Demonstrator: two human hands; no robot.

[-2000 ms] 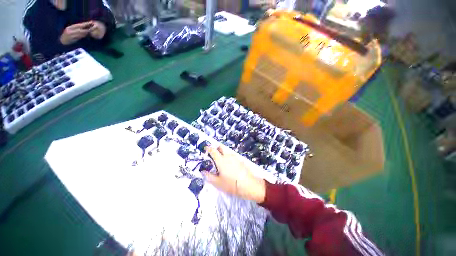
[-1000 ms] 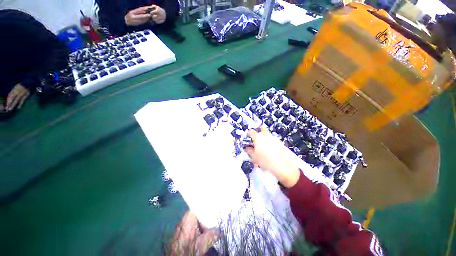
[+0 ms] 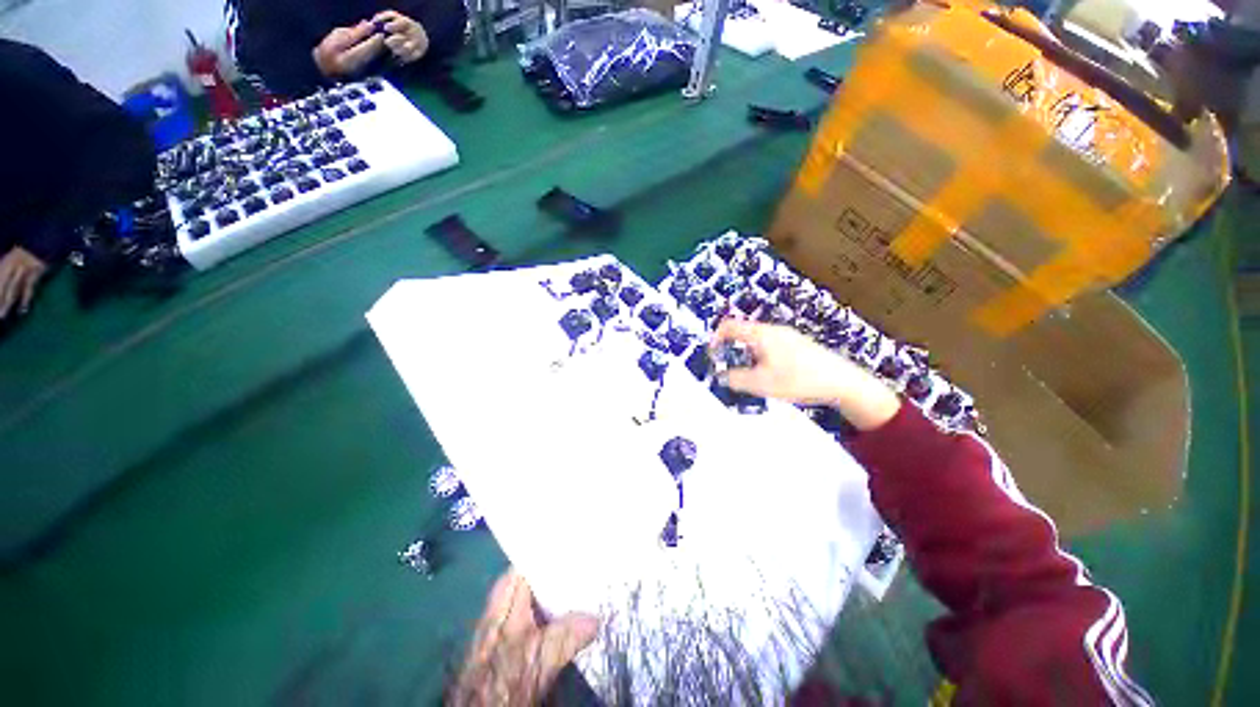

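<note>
A flat white sheet [image 3: 553, 456] lies tilted in front of me, with several black wired round units [image 3: 677, 456] on it, mostly near its upper right edge. My right hand [image 3: 781, 366], in a maroon sleeve, pinches a dark round unit [image 3: 732, 356] above that edge. My left hand [image 3: 518, 649], cut off by the bottom edge, grips the sheet's lower left edge, thumb on top. A white foam tray [image 3: 877, 573] of dark units lies partly under the sheet and my right arm. Hair blurs the bottom.
A large carton [image 3: 884, 207] with orange tape stands right. Two black housings [image 3: 578, 211] lie beyond the sheet. Another full foam tray [image 3: 318, 200] and a dark plastic bag [image 3: 615, 58] are farther back. Loose round units [image 3: 444, 481] lie left of the sheet. Two people sit opposite.
My right hand has moved right across the sheet's upper right edge, with a round unit between its fingers. My left hand, out of view two seconds ago, stays at the sheet's edge. The view has shifted.
</note>
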